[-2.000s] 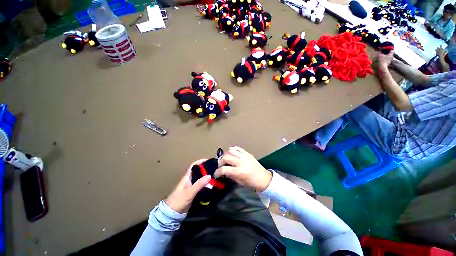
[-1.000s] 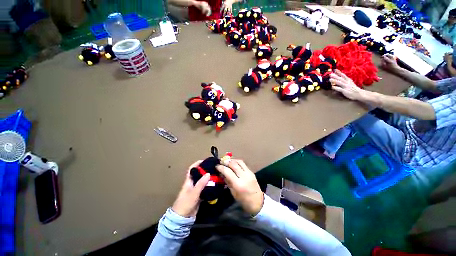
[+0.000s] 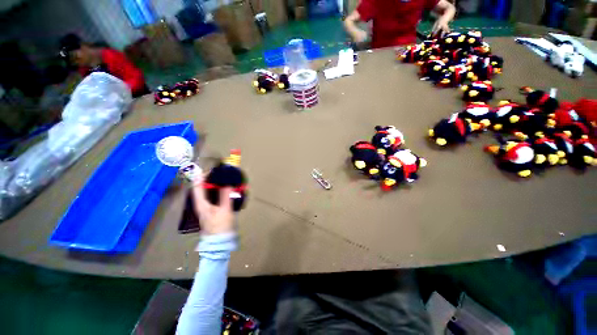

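Note:
My left hand (image 3: 216, 212), slightly blurred, holds a black plush penguin (image 3: 226, 180) with a red scarf band and a small yellow-and-red tip on top, above the left part of the table. The penguin is in front of the dark smartphone (image 3: 188, 216), which is partly hidden. My right hand is not in view. Thread snips (image 3: 321, 179) lie on the table. A cluster of three penguins (image 3: 387, 159) lies to the right of the snips.
A blue tray (image 3: 108, 203) with a white fan (image 3: 175, 151) at its edge is at left, beside a plastic bag (image 3: 85, 124). A patterned tub (image 3: 304, 89) stands behind. More penguins (image 3: 520, 156) lie at right. A carton (image 3: 163, 311) is below the table edge. A person in red (image 3: 393, 19) is across.
The view has swung left. My left hand has carried the penguin away from my lap to the left, over the table. My right hand has let go of it and left the picture.

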